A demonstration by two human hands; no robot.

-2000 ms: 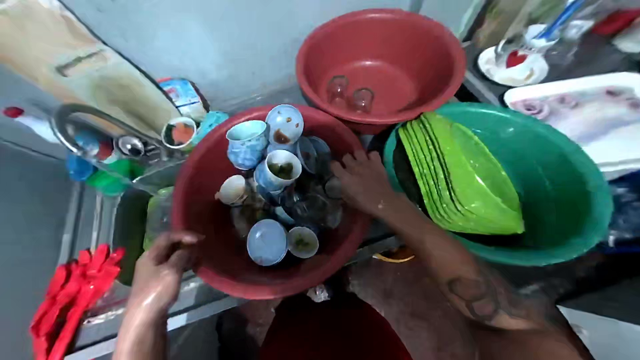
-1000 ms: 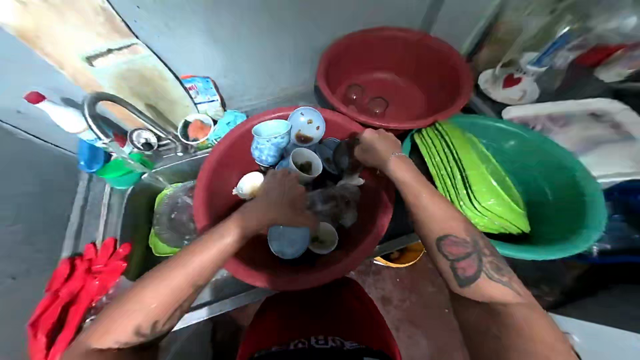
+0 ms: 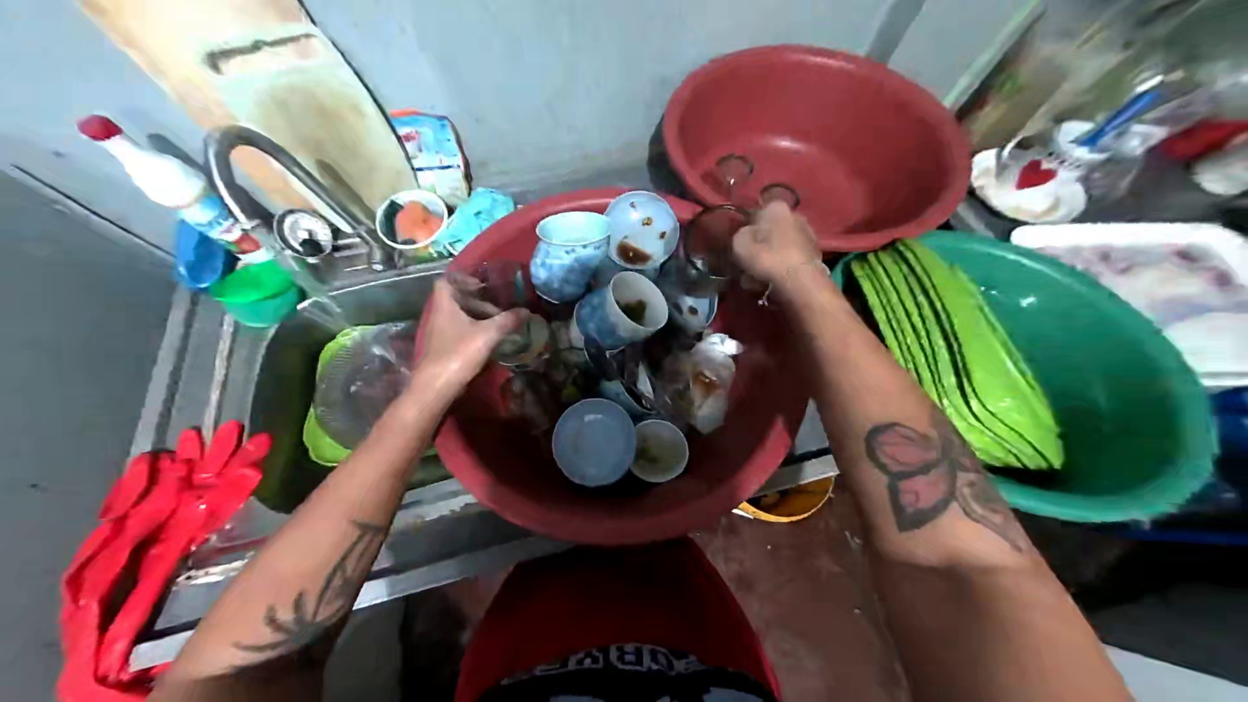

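Note:
A red plastic basin (image 3: 624, 522) holds patterned teacups (image 3: 570, 258), saucers, glasses and a crumpled clear plastic bag (image 3: 707, 385). At its left side my left hand (image 3: 458, 336) grips a clear glass (image 3: 525, 341); another clear piece shows behind the fingers. My right hand (image 3: 777, 249) is at the basin's upper right rim, closed on a clear glass (image 3: 715, 242) that reaches over the basin. Some cups and saucers bear brown or green food scraps. In the second red basin (image 3: 819, 117) behind, clear glasses (image 3: 733, 173) lie near the front wall.
A green basin (image 3: 1102, 390) with stacked green plates (image 3: 955, 361) stands right. The metal sink (image 3: 283, 390) at left holds a clear bowl (image 3: 366, 390) and a green dish. Red rubber gloves (image 3: 161, 546), a faucet (image 3: 283, 161) and a white tray (image 3: 1150, 283) are around.
My left hand has moved from the middle of the basin to its left side and now has a glass. My right hand has lifted a glass at the upper right rim.

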